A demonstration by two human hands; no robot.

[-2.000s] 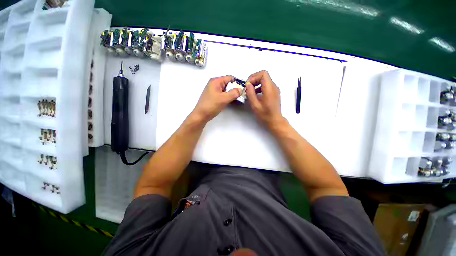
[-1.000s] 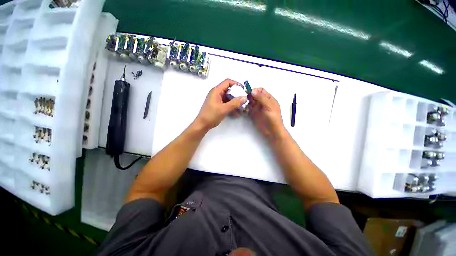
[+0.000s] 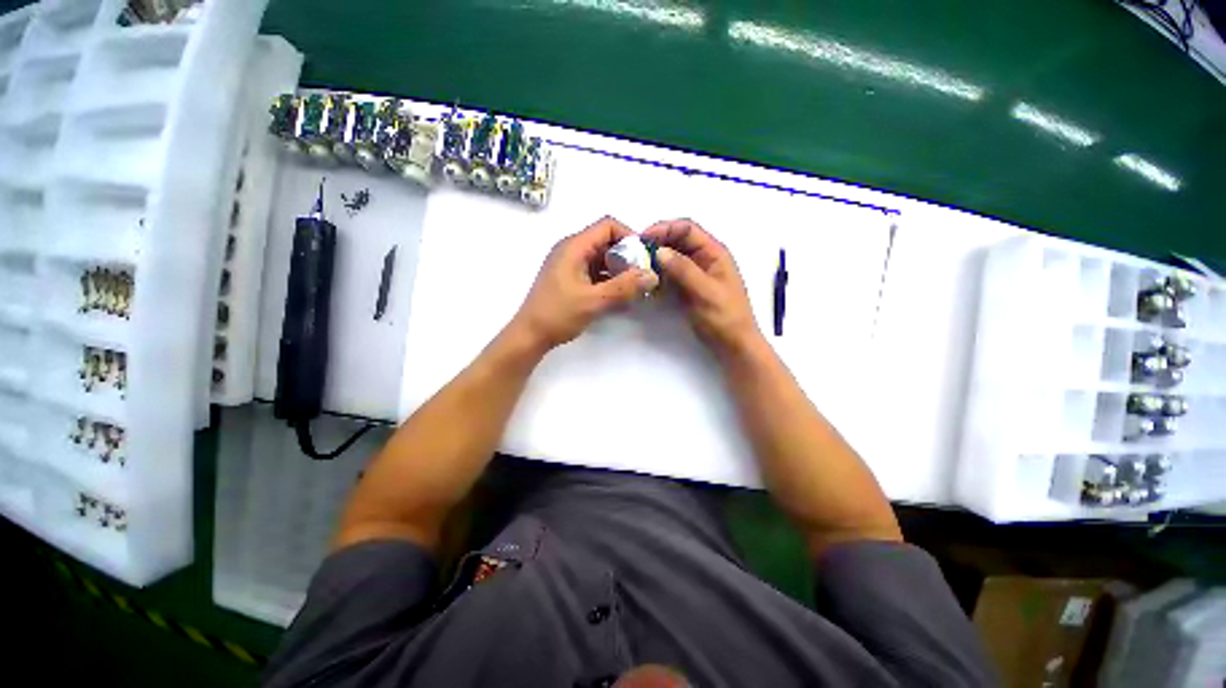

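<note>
My left hand (image 3: 581,285) holds a silvery-white metal housing (image 3: 627,255) between thumb and fingers, above the white work sheet (image 3: 605,390). My right hand (image 3: 702,282) is closed at the housing's right side, its fingertips on a small dark green circuit board (image 3: 654,251), mostly hidden by the fingers. The board touches or nearly touches the housing; the exact fit is too small to tell. Both hands are bare, with fingertips almost meeting.
Black electric screwdriver (image 3: 307,316), screws (image 3: 355,200) and slim metal tool (image 3: 386,282) lie left. Assembled units (image 3: 347,128) line the back left. Black pen-like tool (image 3: 780,292) lies right. Left compartment tray (image 3: 159,309) and right compartment tray (image 3: 988,390) flank the sheet.
The green board, upright above the right fingertips a second ago, is now lower against the housing and mostly covered. The right fingers have closed in beside the left hand.
</note>
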